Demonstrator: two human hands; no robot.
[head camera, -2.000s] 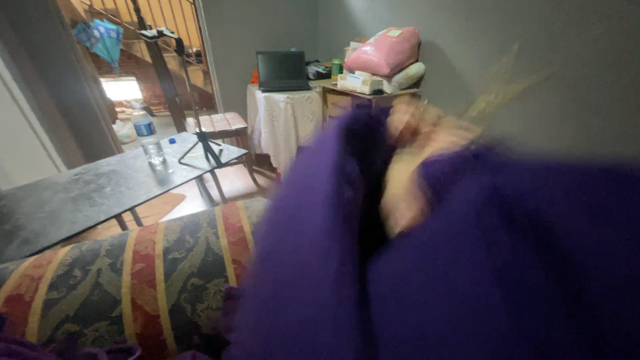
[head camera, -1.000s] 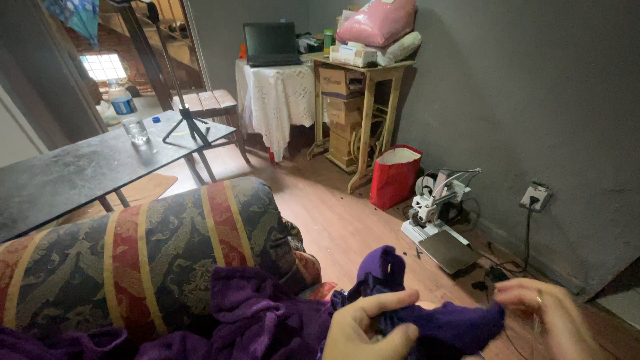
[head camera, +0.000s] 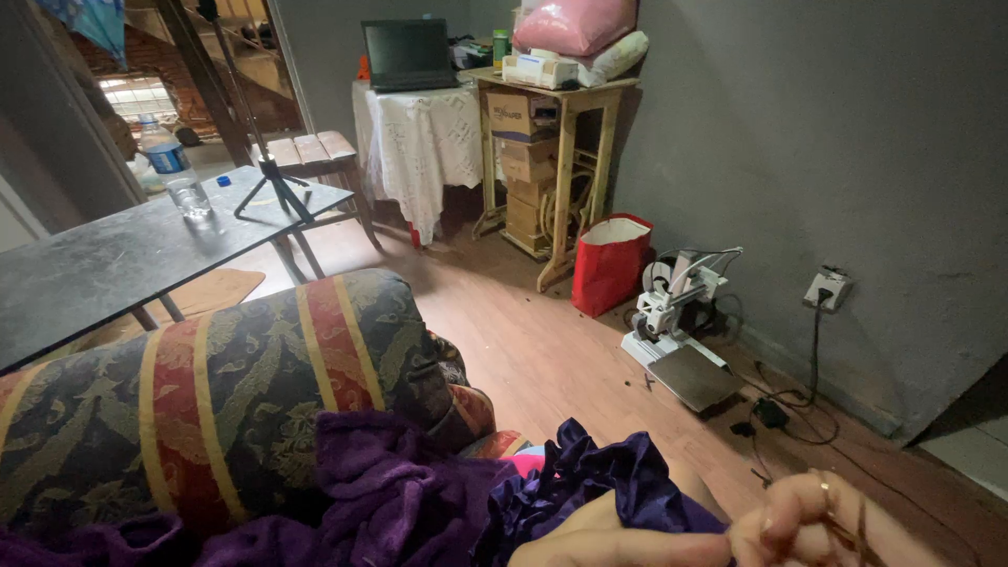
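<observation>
Dark purple satin fabric (head camera: 610, 480), gathered in ruffles, lies at the lower middle, beside thicker purple fleecy cloth (head camera: 394, 488) that drapes by the striped sofa arm. Under and against the satin is my left hand (head camera: 622, 543), its fingers reaching right along the cloth's edge and partly cut off by the frame. My right hand (head camera: 819, 524), wearing a ring, has its curled fingertips meeting the left fingertips at the satin's right end. A thin brown strand crosses the right fingers. Whatever is pinched between the fingertips is too small to tell.
A striped sofa arm (head camera: 252, 402) stands at left, with a dark table (head camera: 118, 268) carrying a bottle (head camera: 177, 177) and a tripod (head camera: 272, 185) behind it. On the floor are a red bag (head camera: 610, 268), a small 3D printer (head camera: 677, 323) and cables (head camera: 811, 409) running to the wall outlet.
Two seconds ago purple cloth was raised across the view; now it lies low. Since one second ago, my right hand has come against my left, and the satin ruffles are more exposed.
</observation>
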